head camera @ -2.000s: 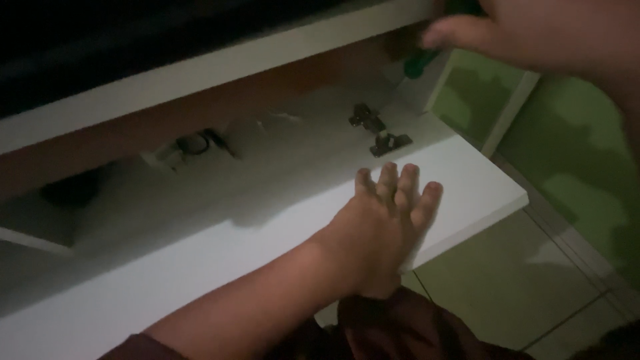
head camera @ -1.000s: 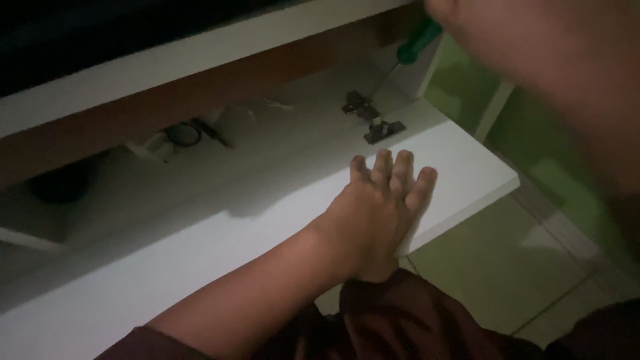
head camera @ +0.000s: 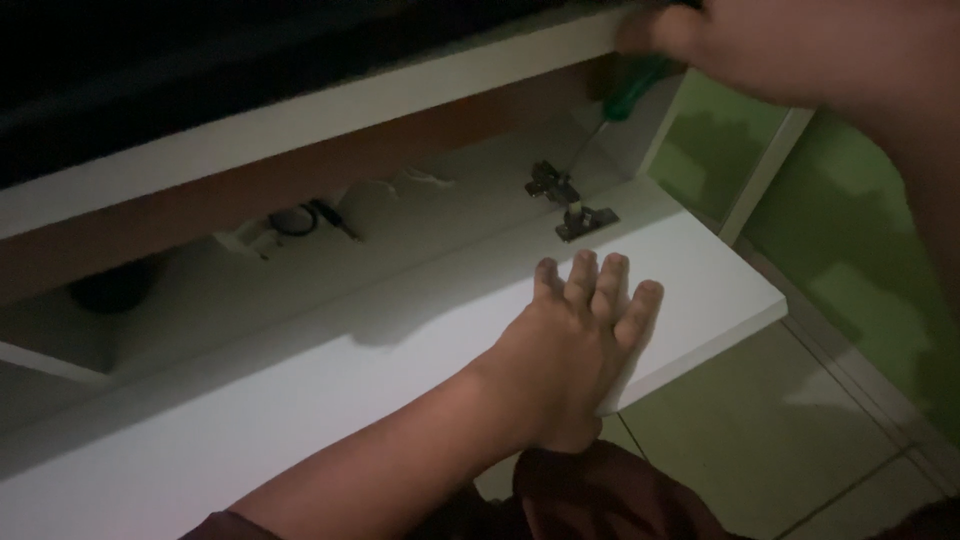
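My left hand lies flat with fingers spread on the white fold-down door panel of a cabinet. Just beyond its fingertips a metal cabinet hinge joins the panel to the cabinet floor. At the upper right, my right hand is blurred and holds a screwdriver with a green handle. The screwdriver's thin shaft slants down to the hinge part on the cabinet floor; its tip is too dim to make out exactly.
Inside the cabinet lie a dark cable with a plug, white cords and a dark round object. The cabinet's top edge runs above the opening. A green wall and floor tiles are at the right.
My right hand, out at the top right two seconds ago, came lower over the hinge with the screwdriver, whose shaft now shows. My left hand has stayed on the panel.
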